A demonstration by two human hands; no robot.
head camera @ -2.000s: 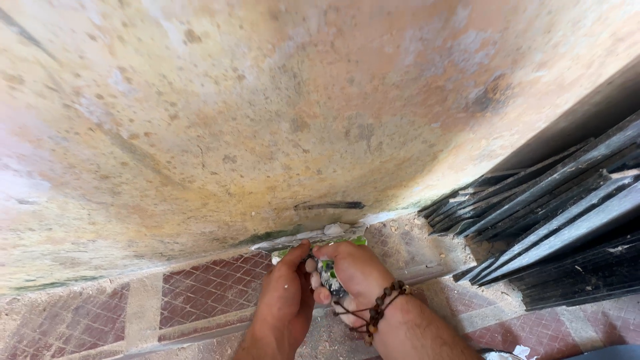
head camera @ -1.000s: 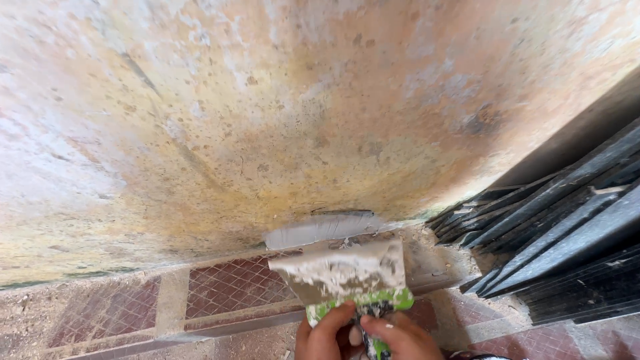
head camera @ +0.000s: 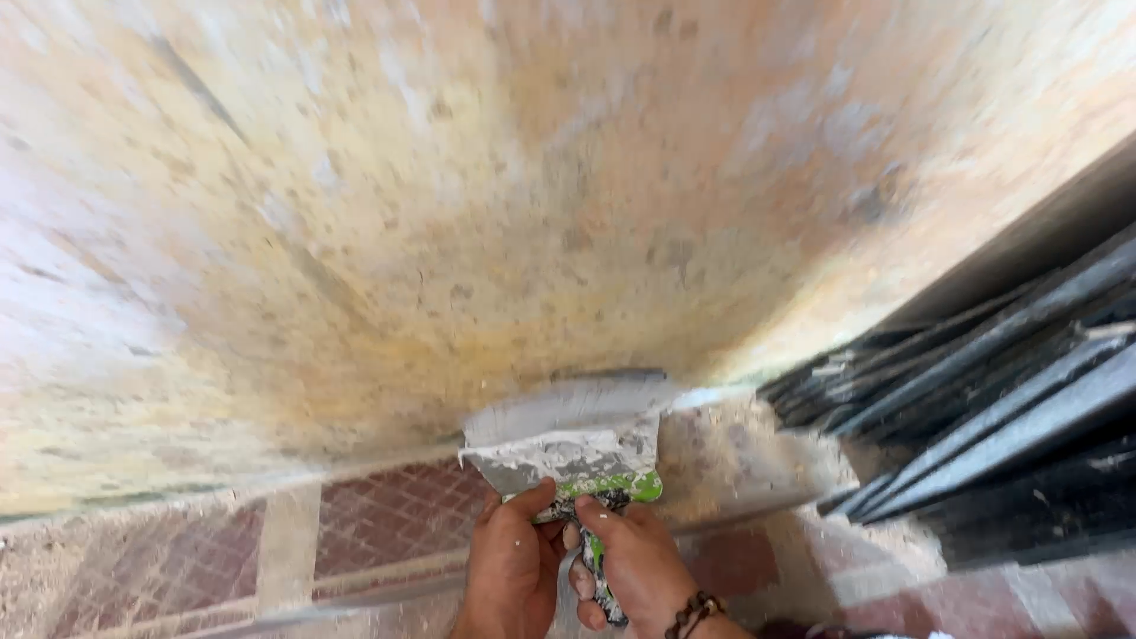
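Both hands hold a wide putty knife low against the stained wall. Its metal blade is smeared with white filler, and the green and black handle is crusted with it too. My right hand, with a beaded bracelet at the wrist, wraps the handle, thumb on top. My left hand grips the handle's left side near the blade. Just above the blade edge lies a smooth, pale grey patch of filler on the wall, with a dark mark along its top. Part of a second grey metal piece shows between the hands.
Long dark panels or strips lean in a stack against the wall on the right. Along the wall's foot runs a dusty ledge with red patterned tiles beside it, strewn with debris.
Two seconds ago the hands were close together at the wall's foot, the blade mostly hidden. The blade has since come into view, and a pale patch now covers the wall beneath the dark mark.
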